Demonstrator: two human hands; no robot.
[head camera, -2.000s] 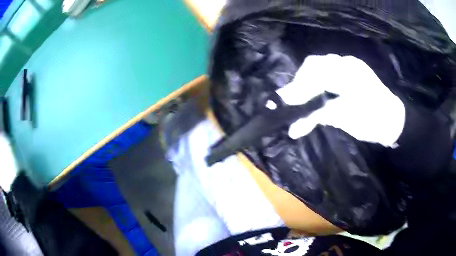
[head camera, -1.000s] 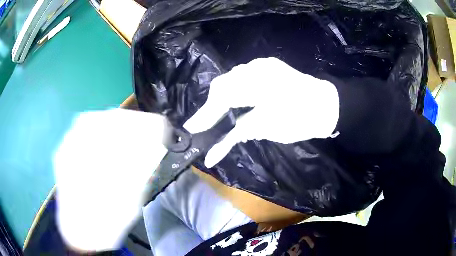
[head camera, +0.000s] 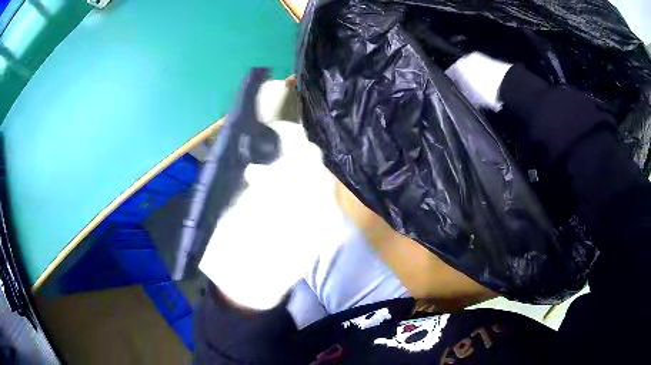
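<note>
A long black plastic part (head camera: 219, 175) stands tilted near the bench edge, slightly blurred, with a round boss on its right side. My left hand (head camera: 280, 214), in a bright white glove, is closed on it from the right. My right hand (head camera: 480, 78), also white gloved, reaches into the black bin liner (head camera: 400, 121). Only the back of the glove near the cuff shows. Its fingers are hidden behind the liner's folds, and whether they hold anything cannot be seen.
The green bench top (head camera: 143, 93) with a pale wood-coloured edge lies at the left. A tan carton (head camera: 421, 260) sits under the liner, against my lap in light blue jeans. Blue crates (head camera: 118, 249) are below the bench. A dark rim shows at the far left.
The black part has gone from my right hand to my left and now points steeply upward. My right hand has moved away, deeper into the liner. The view has shifted.
</note>
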